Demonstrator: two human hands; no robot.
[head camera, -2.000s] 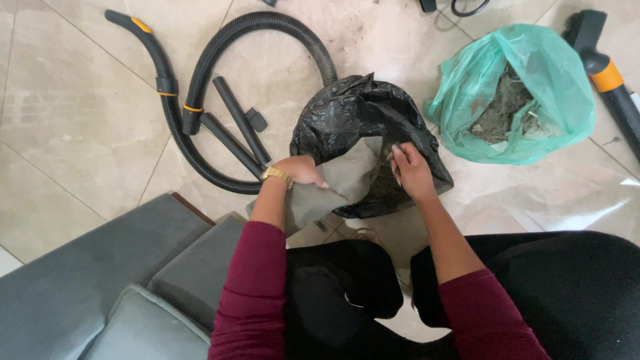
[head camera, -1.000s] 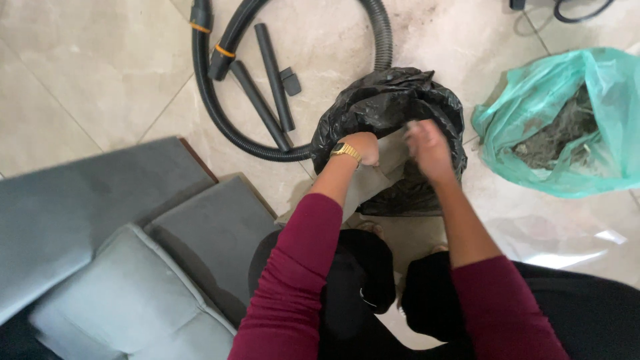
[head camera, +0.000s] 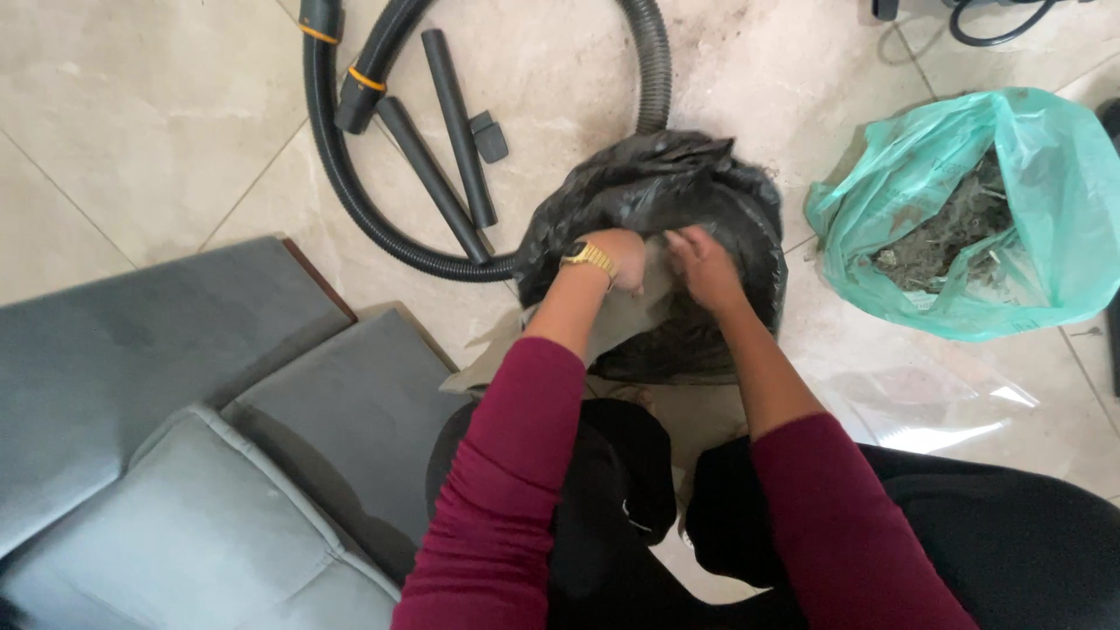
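Note:
A black plastic bag (head camera: 630, 179) stands open-mouthed on the floor in front of my knees. Over its near left part lies a grey-beige cloth-like bag (head camera: 626, 319), one corner of which sticks out past the rim. My left hand (head camera: 619, 258), with a gold watch (head camera: 589, 255) at the wrist, is bent over this piece and grips it; the fingertips are partly hidden. Close by on the right, my right hand (head camera: 704, 267) is at the upper edge of the same piece, inside the black bag's mouth. Whether its fingers hold the edge is not plain.
Green plastic bag (head camera: 927, 175) with grey dust and debris, at right. Clear plastic sheet (head camera: 927, 394) below it. Black vacuum hose (head camera: 350, 197), two black tubes (head camera: 459, 131) and a small black nozzle (head camera: 490, 138) beyond the black bag. Grey upholstered seat (head camera: 157, 324) and cushion (head camera: 210, 525) at left.
My left hand has gone from the outer side of the grey-beige piece to over the black bag's mouth, and more of the piece is now within the bag. The view has shifted left.

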